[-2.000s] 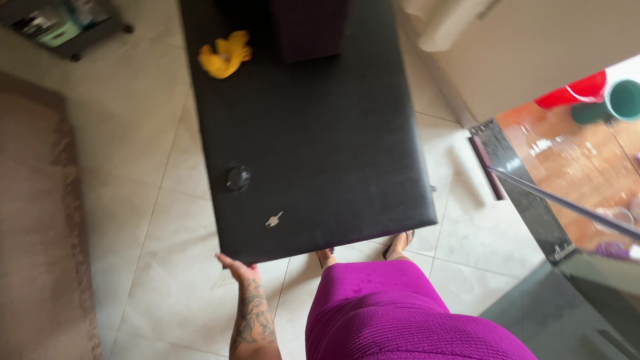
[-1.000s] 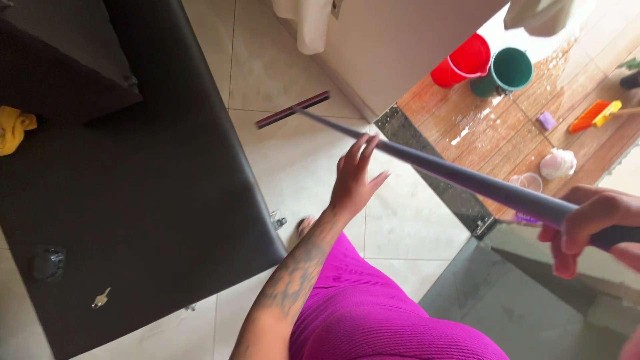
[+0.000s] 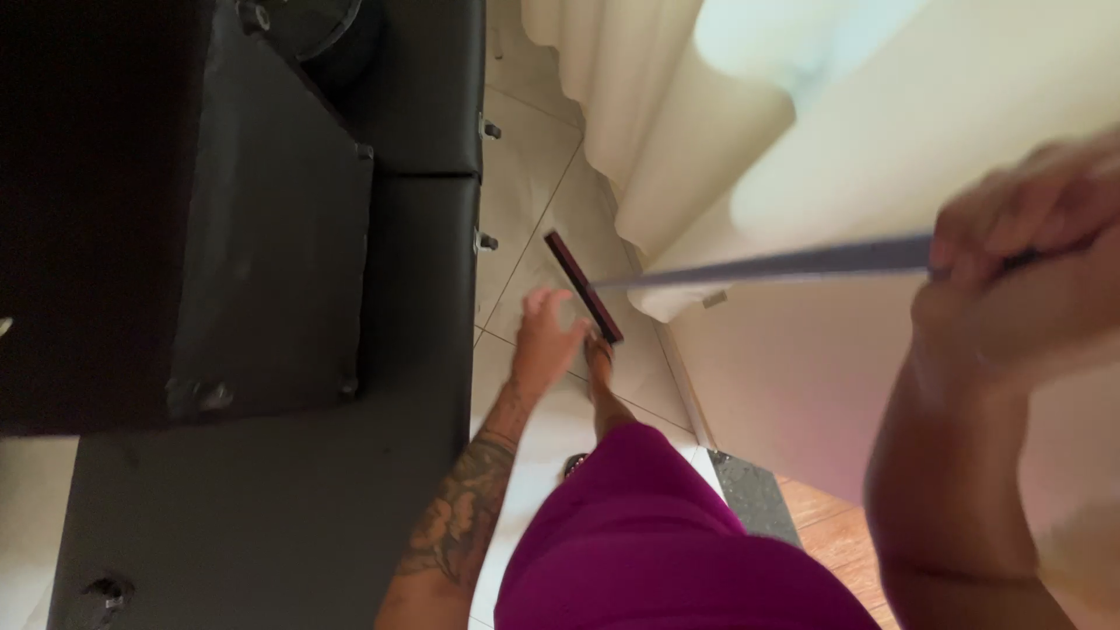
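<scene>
My right hand (image 3: 1015, 227) is closed around the grey handle of a floor squeegee (image 3: 584, 287), blurred by motion. The handle runs leftward from my fist to the dark reddish head, which lies low over the floor tiles near my foot. My left hand (image 3: 547, 337) hangs empty with its fingers apart, left of the squeegee head, beside the edge of a black padded table (image 3: 420, 350). No contact between the left hand and the squeegee can be made out.
A large dark box-like object (image 3: 271, 262) rests on the padded table, whose side bears metal latches. Cream curtains (image 3: 647, 131) hang at the right above a pale wall (image 3: 787, 367). A dark stone threshold (image 3: 754, 494) borders orange-brown floor tiles (image 3: 827, 525) at lower right.
The view has shifted along the table towards the curtains. My left hand has moved away from the squeegee's handle, near which it was one second ago. Two seconds ago it was at the table's corner.
</scene>
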